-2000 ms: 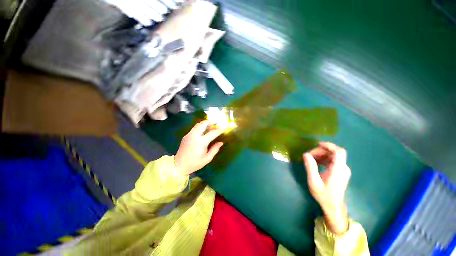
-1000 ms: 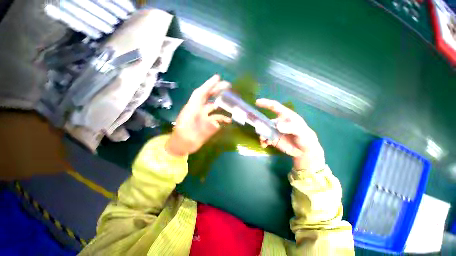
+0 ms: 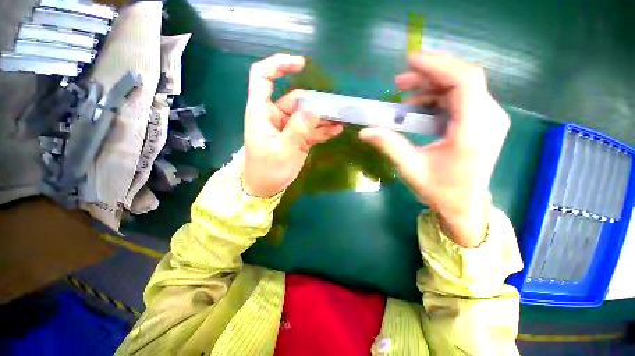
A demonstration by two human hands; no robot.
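A narrow silver-grey metal housing [image 3: 362, 112] is held up over the bench in front of me. My left hand [image 3: 275, 132] grips its left end between thumb and fingers. My right hand [image 3: 456, 132] is at its right end, with the thumb below and blurred fingers above; the palm side hides that end. A yellow-amber strip [image 3: 416, 33] shows just above my right fingertips; I cannot tell if it touches them. Yellow-green see-through sheets [image 3: 327, 170] lie on the green bench below the housing, partly hidden by my hands.
A blue tray [image 3: 532, 240] with rows of housings stands at the right, with a white sheet [image 3: 623, 274] beside it. At the left are a brown carton [image 3: 52, 247], beige packing paper [image 3: 125, 118], and loose metal housings [image 3: 104, 104]. Several pale housings lie in rows at the top left.
My hands first worked at the amber sheets, then lifted a housing between them. The housing now lies more level, and an amber strip shows by my right fingers. The view has shifted, showing the whole tray.
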